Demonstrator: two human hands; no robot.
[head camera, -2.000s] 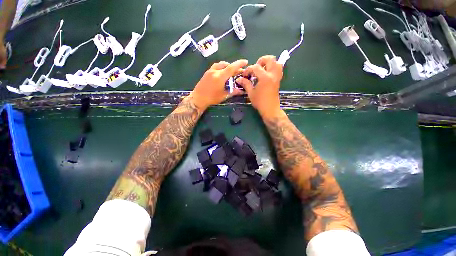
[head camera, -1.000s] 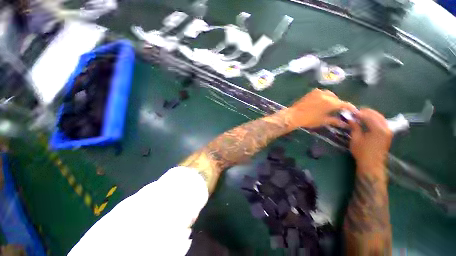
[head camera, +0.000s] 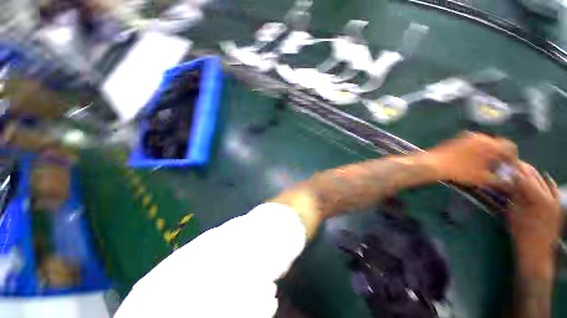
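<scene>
The view is blurred. My left hand (head camera: 475, 158) and my right hand (head camera: 536, 195) meet above the dark metal rail at the right. Their fingertips close around a small white and dark power adapter (head camera: 505, 172), mostly hidden by the fingers. A loose pile of black pieces (head camera: 398, 264) lies on the green bench top below my hands. Open white adapters with cords, one with yellow inside (head camera: 388, 109), lie on the green belt beyond the rail.
The dark metal rail (head camera: 354, 126) runs diagonally between bench and belt. A blue bin (head camera: 208, 112) of black pieces stands at the left, beside a white flat thing (head camera: 146, 74). A blue crate (head camera: 90, 248) with brownish contents is at the lower left.
The camera view has swung left, so the bin, pile and hands appear farther right. The blue crate has come into view. Both hands still hold the adapter together.
</scene>
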